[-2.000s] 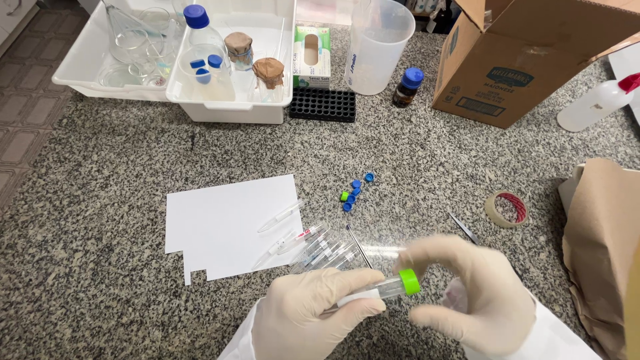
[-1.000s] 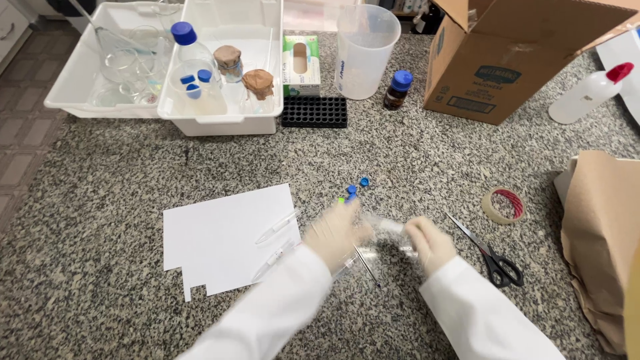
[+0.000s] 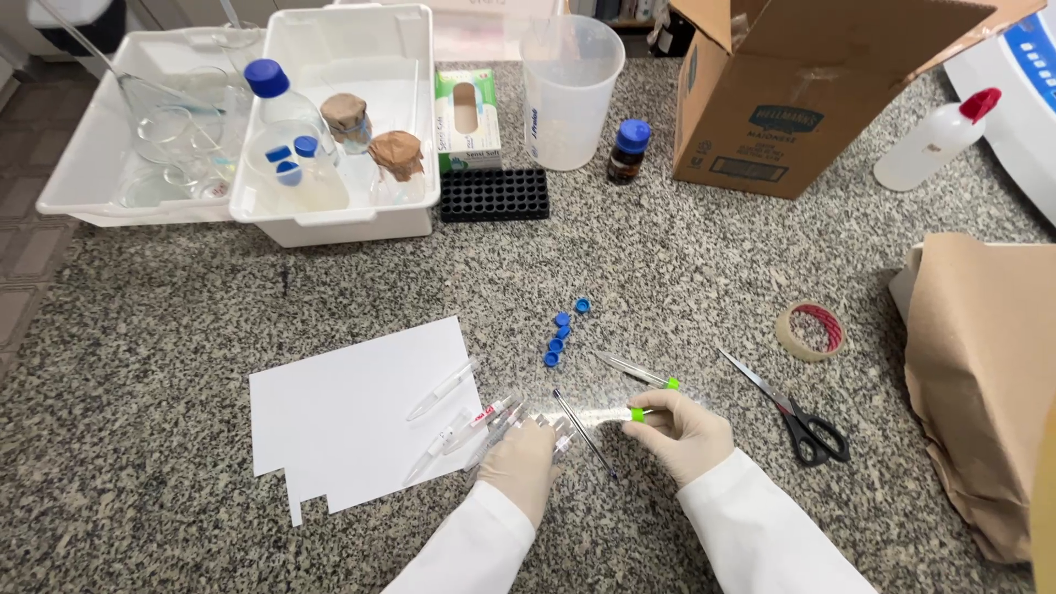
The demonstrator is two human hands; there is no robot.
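Observation:
My left hand (image 3: pixel 521 466), in a pale glove, rests over a bunch of clear conical tubes (image 3: pixel 500 422); whether its fingers grip one is hidden. My right hand (image 3: pixel 683 433), gloved too, pinches the green cap of a clear tube (image 3: pixel 637 414) that lies nearly level, pointing left. Just above it lies another green-capped tube (image 3: pixel 637 370). A pen (image 3: pixel 584 433) lies slanted between my hands. Several blue caps (image 3: pixel 556 345) form a loose row above them. More tubes lie partly on white paper sheets (image 3: pixel 355 412), at the left.
Black-handled scissors (image 3: pixel 796 417) and a tape roll (image 3: pixel 811 331) lie right of my right hand. White bins (image 3: pixel 330 219) with glassware, a black tube rack (image 3: pixel 495 195), a glove box (image 3: pixel 468 120), a plastic beaker (image 3: pixel 569 99), a brown bottle (image 3: pixel 629 151) and a cardboard box (image 3: pixel 742 124) stand behind.
The hands, together around a green-capped tube two seconds ago, are now apart. My left hand has moved to the tube bunch. The green cap among the blue ones no longer shows there.

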